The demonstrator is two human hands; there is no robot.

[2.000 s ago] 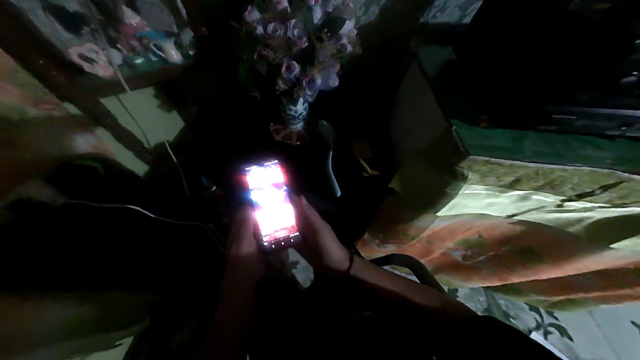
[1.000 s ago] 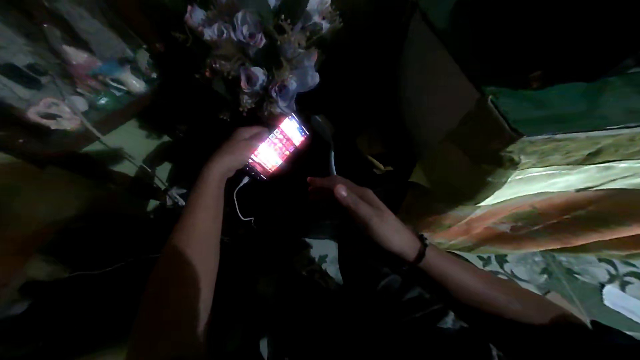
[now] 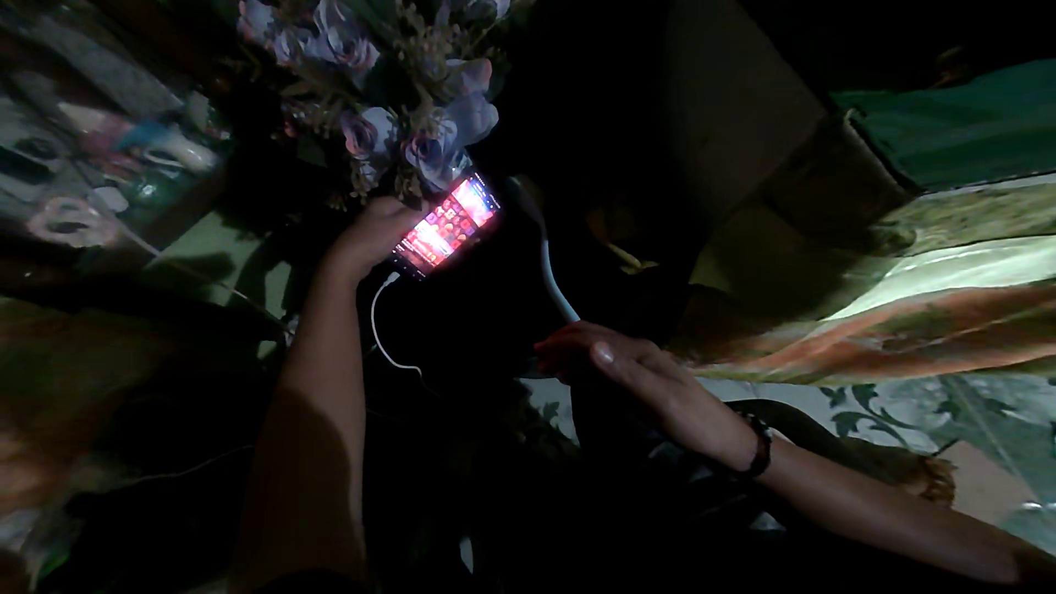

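Note:
My left hand [image 3: 375,235] is closed around the left side of a lit smartphone [image 3: 450,227], just below a bunch of pale purple flowers [image 3: 433,140]. A white charging cable [image 3: 376,323] is plugged into the phone's lower end and trails down into the dark. Away from the phone, to its lower right, my right hand [image 3: 635,375] hangs with a dark bracelet at the wrist. Its fingers lie close together and partly in shadow, and nothing shows in it. The lower end of a pale, curved, slender object [image 3: 546,256] meets this hand's fingertips in the view; touch cannot be told.
Small ornaments [image 3: 153,153] stand at the upper left. Patterned orange and green cloth [image 3: 932,322] lies at the right beside a cardboard-like panel [image 3: 742,107]. A small yellowish thing [image 3: 631,262] sits near the middle. Below the cloth is a floor with a leaf pattern [image 3: 883,412].
Two seconds ago both hands were at the phone. My right hand has come away to the lower right, while my left hand holds the phone, now tilted and closer to the flowers.

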